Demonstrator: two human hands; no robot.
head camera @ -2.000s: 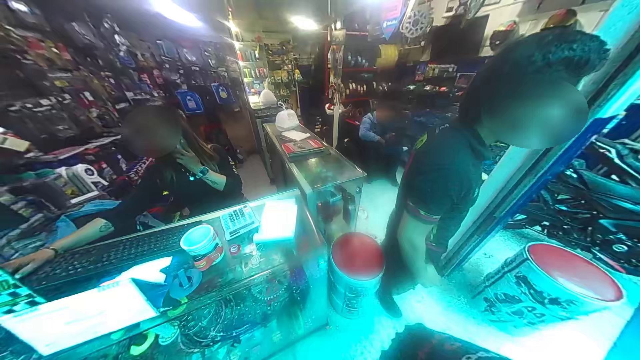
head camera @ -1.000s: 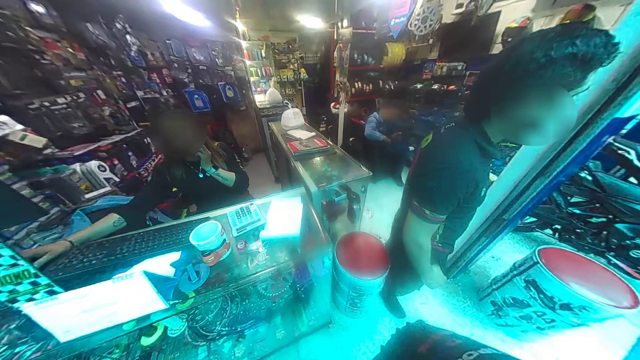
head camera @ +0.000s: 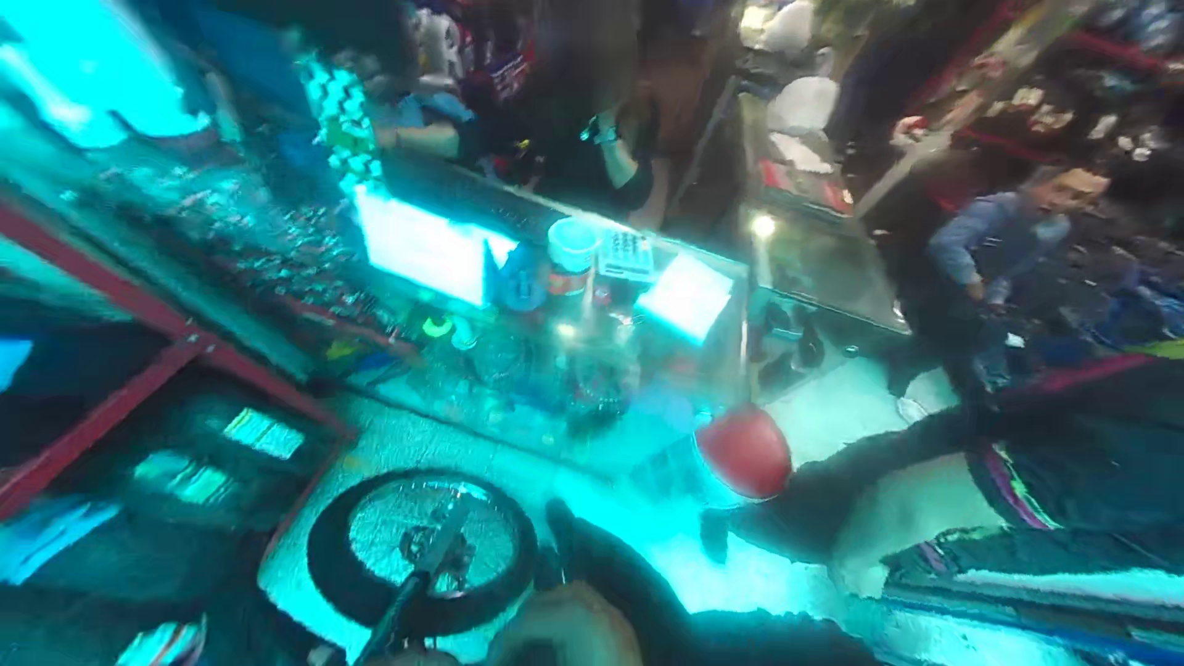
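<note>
A spoked wheel with a black tire (head camera: 421, 552) shows low in the view, over the pale floor. Across its hub runs a long dark bar (head camera: 421, 578), whose lower end reaches the bottom edge. Blurred skin-toned shapes lie at that edge, by the bar's lower end and just right of it. They may be parts of my hands, but which hand is which, and any grip on the bar, cannot be made out. My dark-clad leg (head camera: 629, 573) seems to stretch out right of the wheel.
Beyond stands a glass display counter (head camera: 518, 370) with a tub (head camera: 572, 245), a calculator (head camera: 626, 254) and white paper (head camera: 689, 296). A red-topped bucket (head camera: 745, 453) stands at its right end. One person is behind the counter, another sits farther back; a dark-clothed person is at right. A red metal frame (head camera: 185, 347) is at left.
The view has swung down and left, bringing in the wheel, the bar and the red frame. The person behind the counter still has one arm bent.
</note>
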